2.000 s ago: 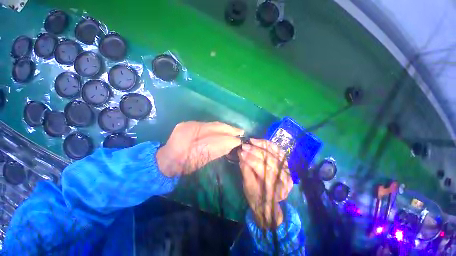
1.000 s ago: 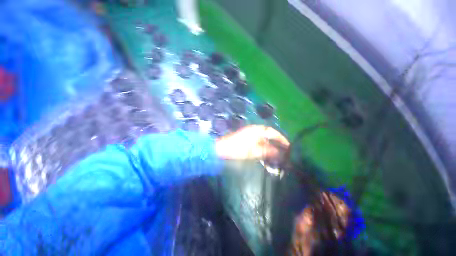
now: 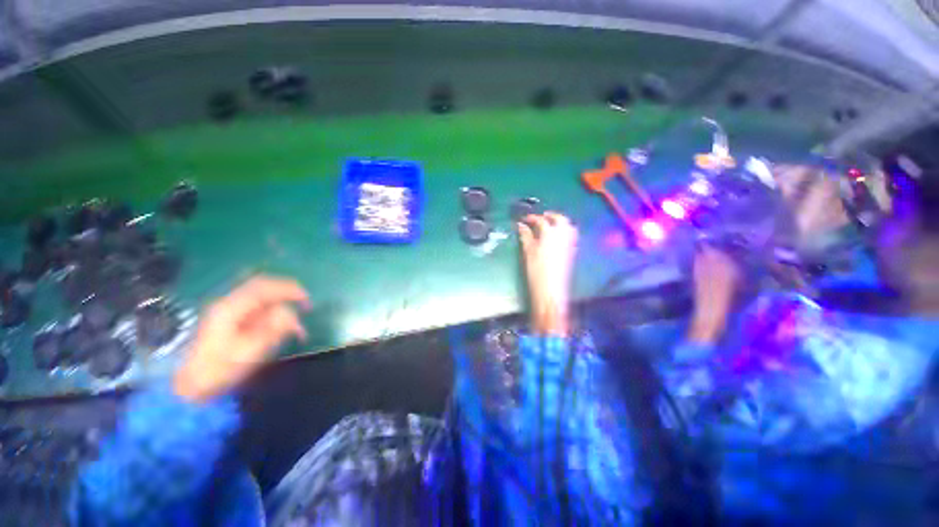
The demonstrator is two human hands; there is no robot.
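Observation:
My left hand (image 3: 242, 335) is blurred over the bench's front edge at the left, fingers apart and curled, with nothing visible in it. My right hand (image 3: 549, 257) reaches onto the bench, its fingertips on the near edge of a round black housing (image 3: 527, 206), which they partly cover. Two more housings, an upper one (image 3: 475, 199) and a lower one (image 3: 475, 229), lie to its left, with shiny film by the lower one. The open blue parts bin (image 3: 350, 231) holds a heap of small silver parts between my hands.
Many black housings (image 3: 103, 257) with glinting film lie at the far left. More sit along the back beyond the green strip (image 3: 299, 136). At the right are an orange tool (image 3: 607, 175), purple lights (image 3: 653, 231) and a neighbour's hand (image 3: 716, 288) and blue sleeves.
The view has swung right. My hands, together two seconds ago, are now far apart. My left hand no longer shows the housing seen near its fingers; my right hand is at a housing beyond the bin.

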